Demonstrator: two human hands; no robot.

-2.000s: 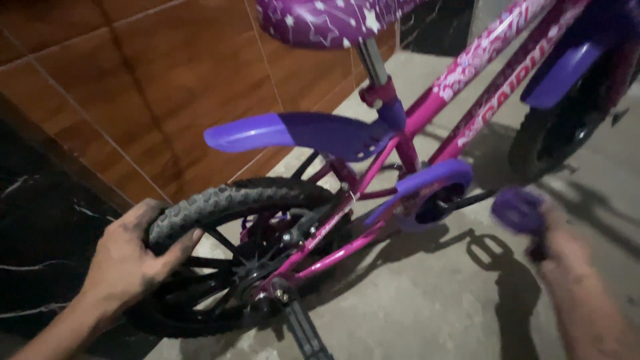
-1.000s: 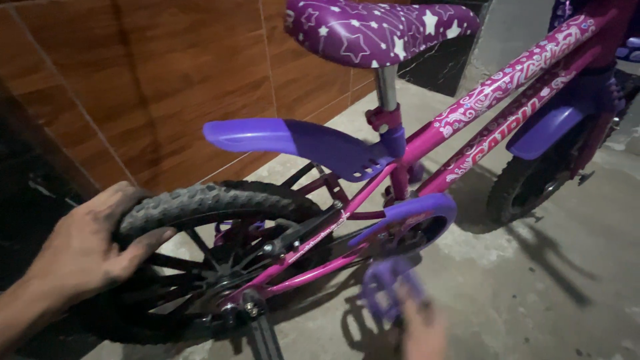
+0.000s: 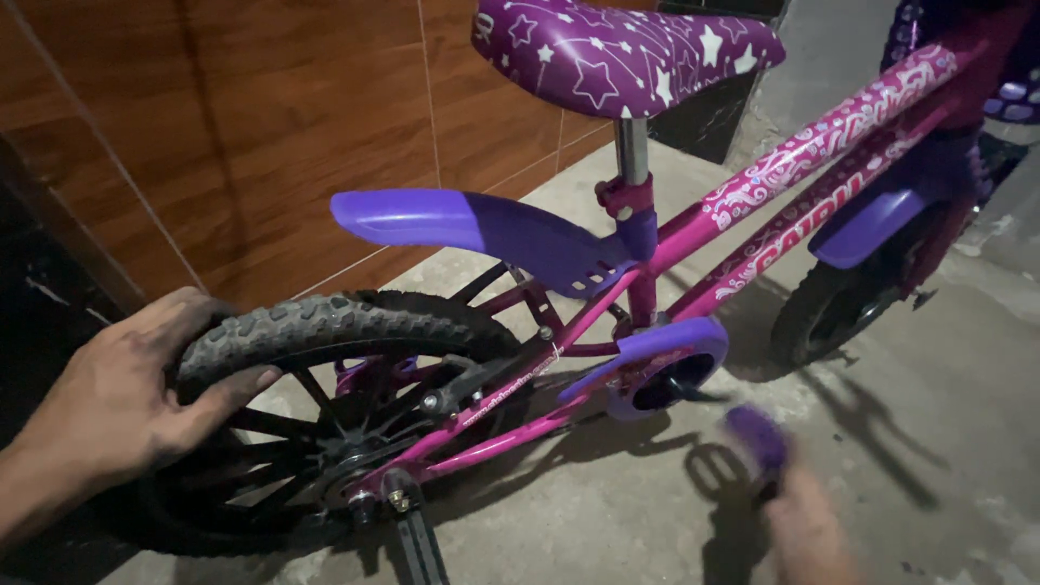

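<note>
A child's bicycle with a pink frame (image 3: 682, 236) stands on the floor. My left hand (image 3: 138, 382) grips the knobby black rear tire (image 3: 301, 329), fingers over the tread and thumb at its side. My right hand (image 3: 804, 520), blurred, is at the purple pedal (image 3: 760, 439) at the lower right; the exact grip is hard to see. The pedal's crank runs to the chainring inside the purple chain guard (image 3: 686, 341). A purple rear fender (image 3: 455, 223) rises above the tire. The purple saddle (image 3: 626, 57) bears white stars.
A brown wood-look tiled wall (image 3: 325, 106) stands behind the rear wheel. The grey concrete floor (image 3: 634, 520) carries shadows of the bicycle. A black metal kickstand or bracket (image 3: 418, 536) extends down from the rear axle. The front wheel (image 3: 837, 309) is at the right.
The pedal and my right hand were below the chain guard one second ago and are now farther right. My left hand stays on the rear tire.
</note>
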